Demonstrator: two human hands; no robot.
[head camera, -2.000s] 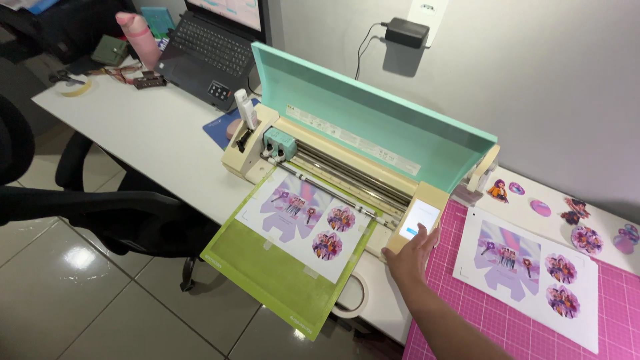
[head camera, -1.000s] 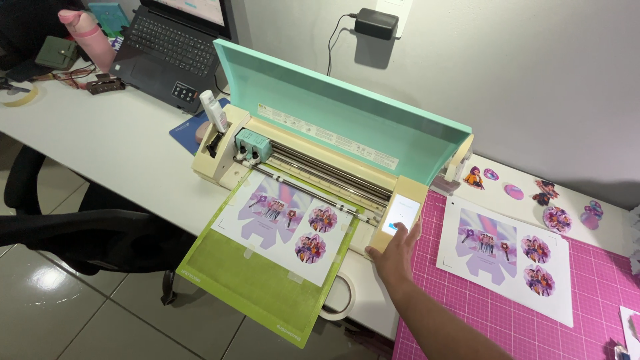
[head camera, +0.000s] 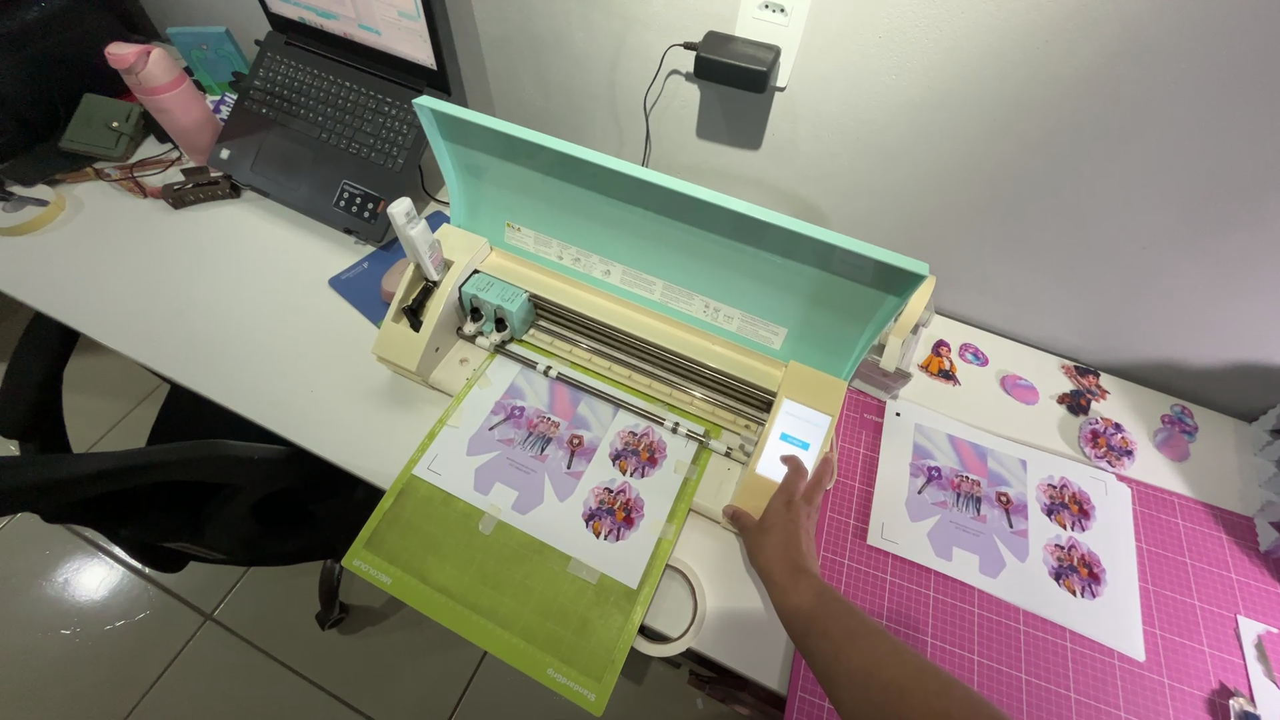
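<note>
My right hand (head camera: 785, 520) rests at the right end of a mint and cream cutting machine (head camera: 615, 365), a fingertip on or just over its lit touchscreen (head camera: 797, 440) and the thumb at the panel's lower edge. It holds nothing. My left hand is out of view. The machine's lid (head camera: 660, 220) stands raised, and its mint tool carriage (head camera: 495, 305) sits at the left end of the rail. Under the roller lies a green cutting mat (head camera: 480, 590), carrying a printed sheet (head camera: 450, 460) taped down at its edges.
Right of the machine, printed sheets (head camera: 900, 520) lie on a pink cutting mat (head camera: 1190, 570), with several cutouts (head camera: 1107, 443) behind. A tape roll (head camera: 698, 610) sits by the green mat. At the left are a laptop (head camera: 320, 130), a pink bottle (head camera: 170, 100) and a black chair (head camera: 200, 490).
My right hand stays by the touchscreen, its fingers shifting only slightly. The machine, the green mat and the carriage show no plain change.
</note>
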